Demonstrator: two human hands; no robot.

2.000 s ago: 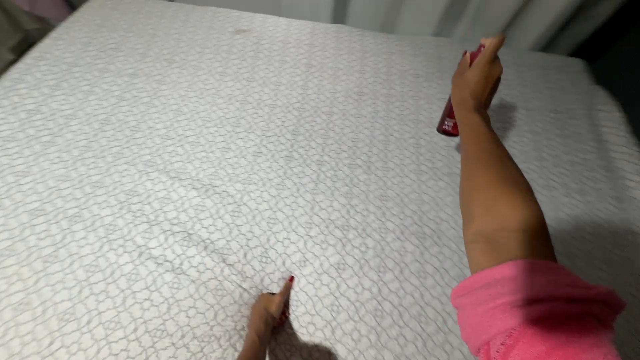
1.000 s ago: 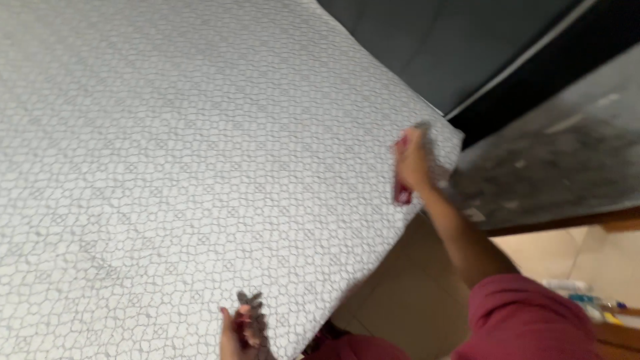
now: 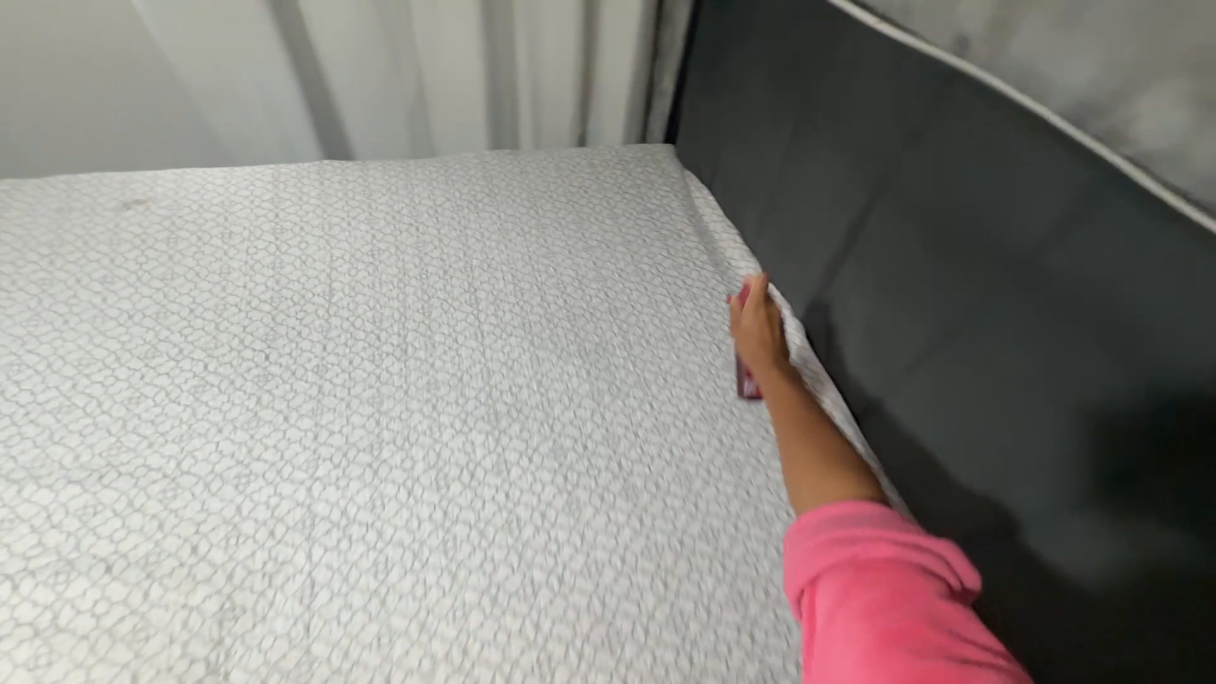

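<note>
My right hand [image 3: 762, 328], below a rolled pink sleeve, is closed around a dark red bottle [image 3: 747, 378] near the right edge of the bed. The bottle's lower end points toward me, and its upper part is mostly covered by my fingers. Beneath it lies a mattress [image 3: 427, 380] in a white cover with a grey line pattern. Whether the bottle touches the cover I cannot tell. My left hand is out of the frame.
A dark padded headboard [image 3: 912, 247] with light piping stands along the right side, and shadows fall on it. Pale curtains [image 3: 408, 76] hang behind the far edge of the mattress. A small faint stain [image 3: 136, 203] marks the cover at the far left.
The view has swung strongly toward the headboard and curtains. My left hand, visible in both earlier frames, has left the view. My right hand still holds the bottle, now close beside the headboard.
</note>
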